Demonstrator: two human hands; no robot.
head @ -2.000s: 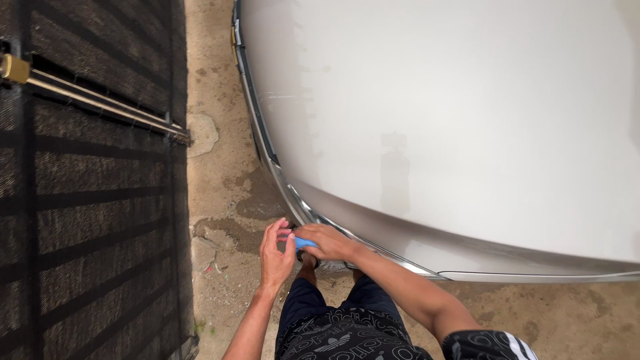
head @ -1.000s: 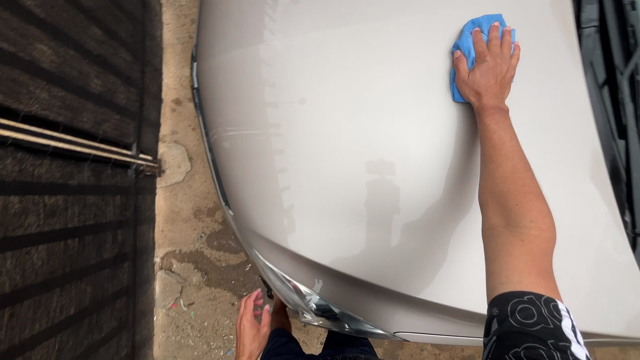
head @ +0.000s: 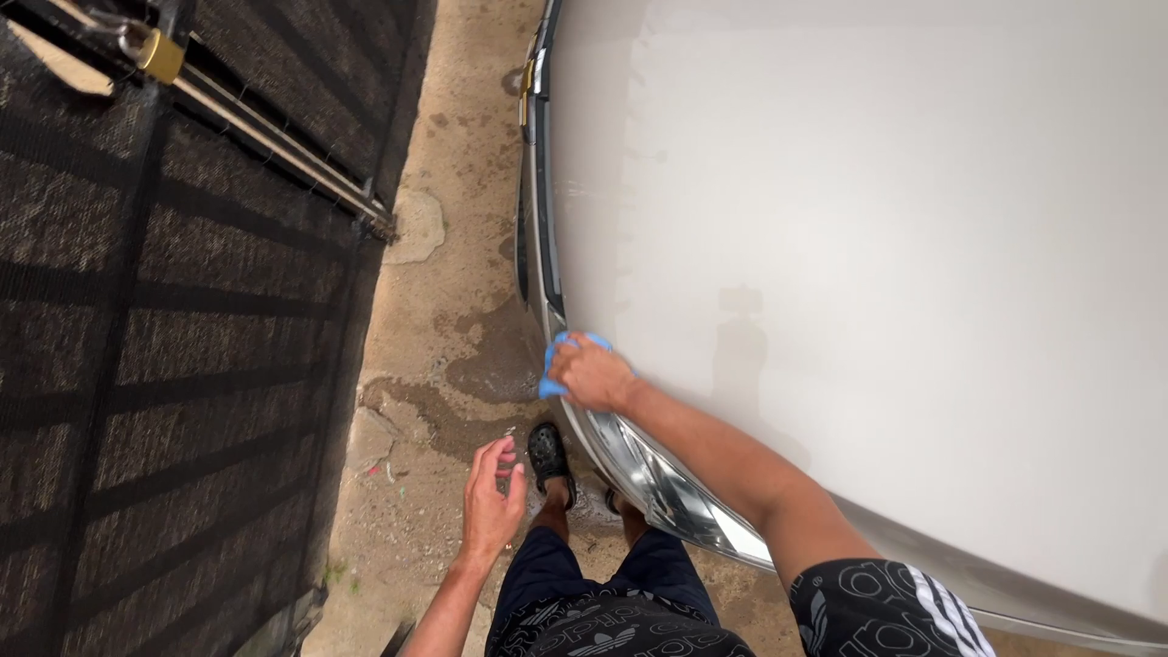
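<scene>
My right hand (head: 591, 372) is closed on a blue cloth (head: 553, 384), pressing it against the front edge of a light-coloured car hood (head: 876, 237), just above the headlight (head: 680, 497). Part of the cloth is hidden under the palm. My left hand (head: 493, 500) hangs over the ground beside the bumper, its fingers loosely curled and apart, with nothing in it. A faint reflection shows on the glossy hood.
At left stands a dark mesh-covered gate (head: 228, 365) with a metal bolt and a brass padlock (head: 161, 57). Concrete ground (head: 465, 182) with wet patches runs between gate and car. A black clog (head: 549, 453) is on my foot beside the bumper.
My right hand has moved with the blue cloth from far across the hood to its front edge near the headlight. Two seconds ago both hands were together at the cloth.
</scene>
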